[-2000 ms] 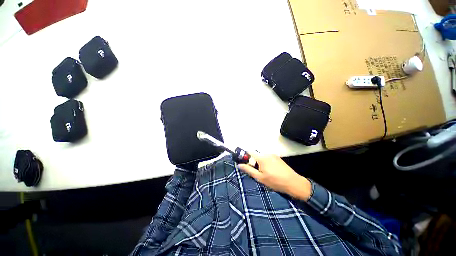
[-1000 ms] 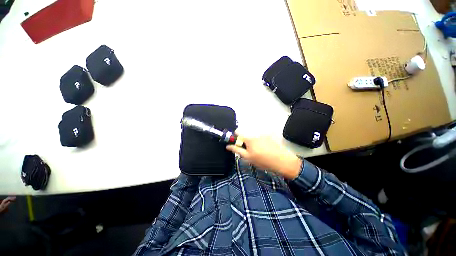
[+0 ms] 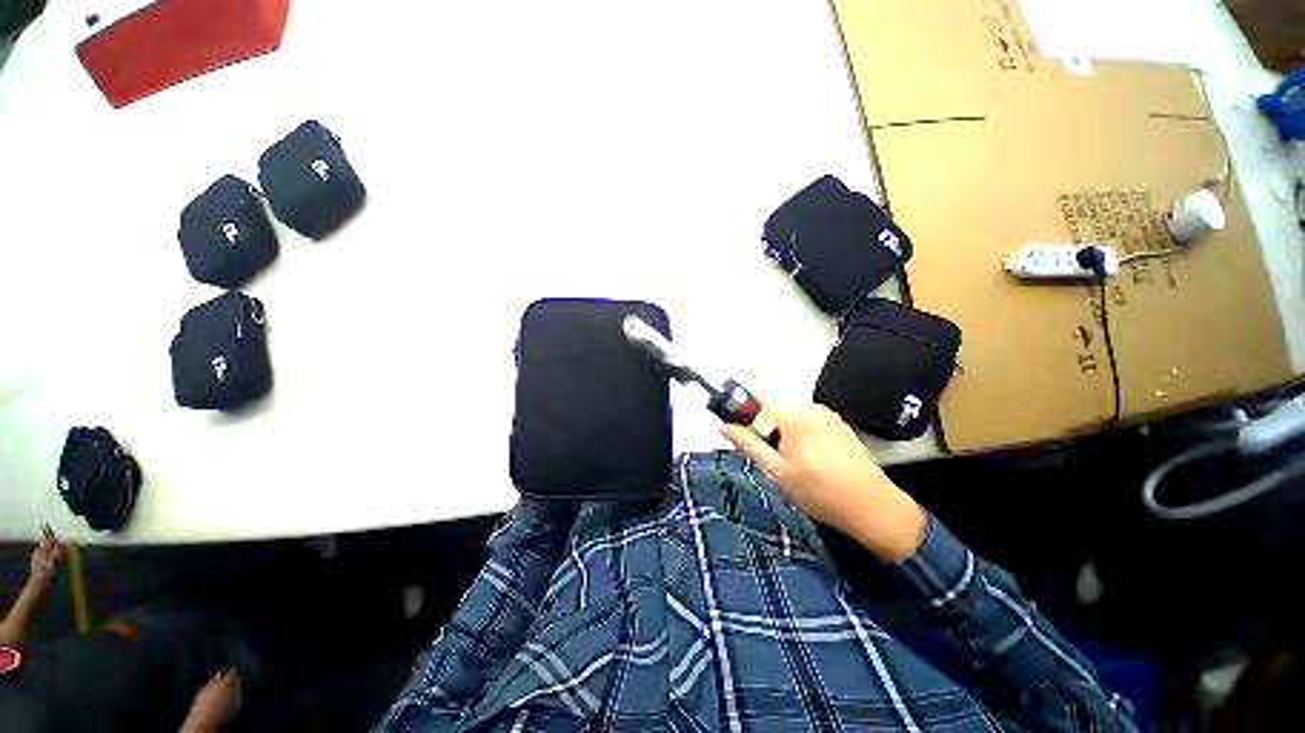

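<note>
A black bag [image 3: 590,408] is held upright over the table's front edge, its plain back showing. My right hand [image 3: 830,473] is shut on the black handle of a silver-ended hand tool [image 3: 694,375], which has a red band. The tool's silver tip is over the upper right part of the bag. My left hand is not visible; my left sleeve ends behind the bag's lower edge, so the bag hides the hand.
Several black bags lie on the white table [image 3: 429,186] at the left, and two overlap at the right [image 3: 887,368]. Cardboard [image 3: 988,158] bears a power strip [image 3: 1052,261]. A red panel [image 3: 186,46] lies far left. Another person's hands [image 3: 212,702] show at the lower left.
The bag has moved right since the earliest frame. The tool's tip has moved from the bag's upper left to its upper right since one second ago. Another person's arms have come in at the lower left.
</note>
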